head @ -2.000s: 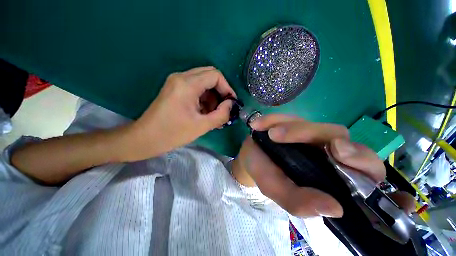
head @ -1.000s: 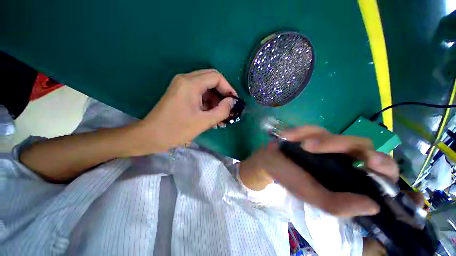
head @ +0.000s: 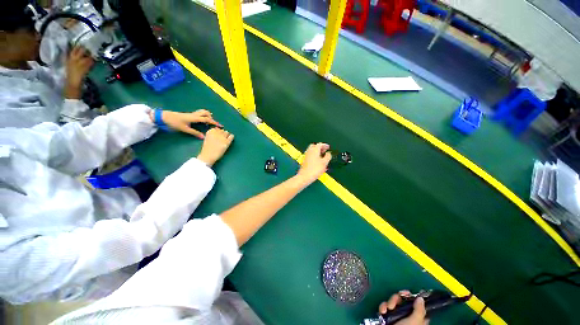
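My left hand (head: 315, 162) reaches out over the yellow tape at the belt's edge. Its fingertips are bent around a small dark area; I cannot tell if they hold something. A small black unit (head: 345, 157) lies on the dark green belt just right of the fingertips. Another black unit (head: 271, 165) lies on the bench mat, left of my forearm. My right hand (head: 410, 310), cut off by the bottom edge, grips the black electric screwdriver (head: 441, 301). The round dish of screws (head: 345, 276) is on the mat, left of my right hand.
Another worker's hands (head: 215, 145) rest at the bench on the left; a further worker sits beyond. Yellow posts (head: 236, 60) stand along the belt. Blue baskets (head: 163, 75) and white papers (head: 394, 84) lie on the side strips. A black cord (head: 554, 277) is at the right.
The view has swung up and left. My left hand has moved from beside the dish to the belt. The screwdriver is now well away from my left hand, still in my right.
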